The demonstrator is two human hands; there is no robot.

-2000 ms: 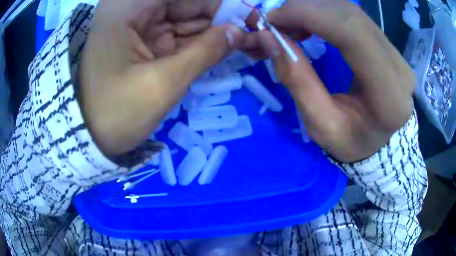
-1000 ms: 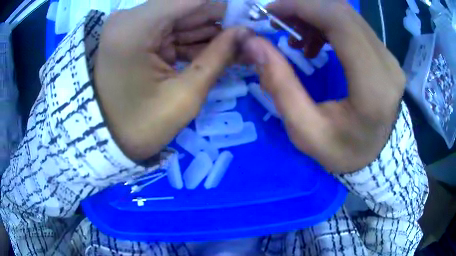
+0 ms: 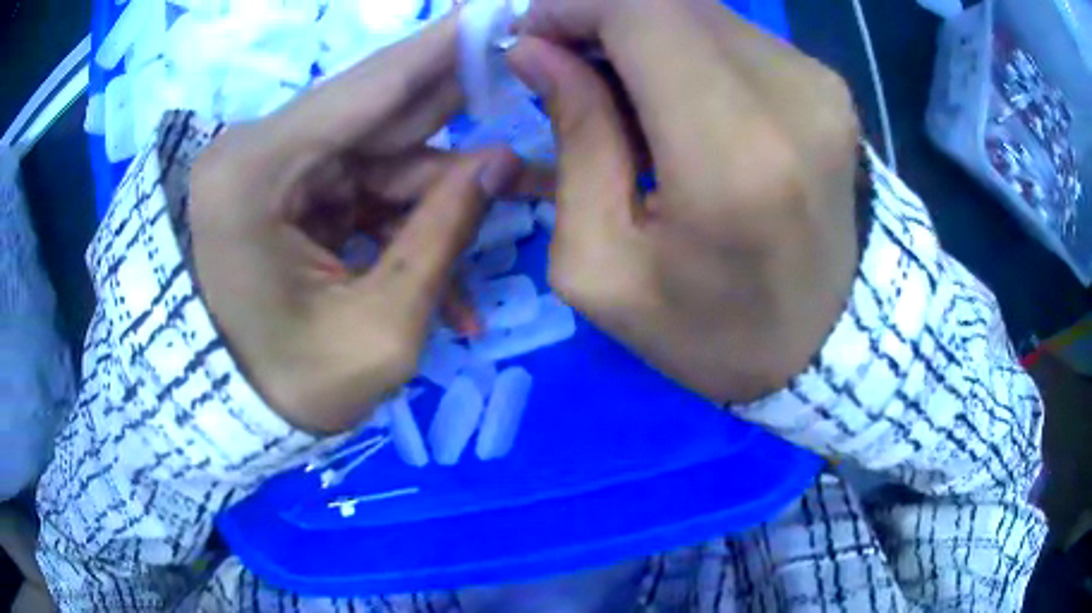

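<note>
A translucent white plastic housing (image 3: pixel 483 60) is held upright near the top edge of the picture, its upper end cut off. My left hand (image 3: pixel 347 246) holds it from the left, with the fingers curled and the thumb below it. My right hand (image 3: pixel 707 204) is closed at its right side, thumb and fingertips at a small shiny metal fitting (image 3: pixel 508 43). The fingers hide most of the fitting, and no stem shows there. Both hands are above the blue tub (image 3: pixel 527 557). Several loose housings (image 3: pixel 504 413) lie in the tub below the hands.
Thin white stem pieces (image 3: pixel 374 496) lie at the tub's near left. Many white housings (image 3: pixel 240 60) are heaped at its far left. A clear parts box (image 3: pixel 958 90) with shiny metal bits stands at the right. A whitish bag-like shape (image 3: pixel 26 347) is at the left edge.
The housing and both hands have shifted left, and the right hand has turned in over its fingers. The white stem that stuck out between the fingers no longer shows. More of the far-left heap shows.
</note>
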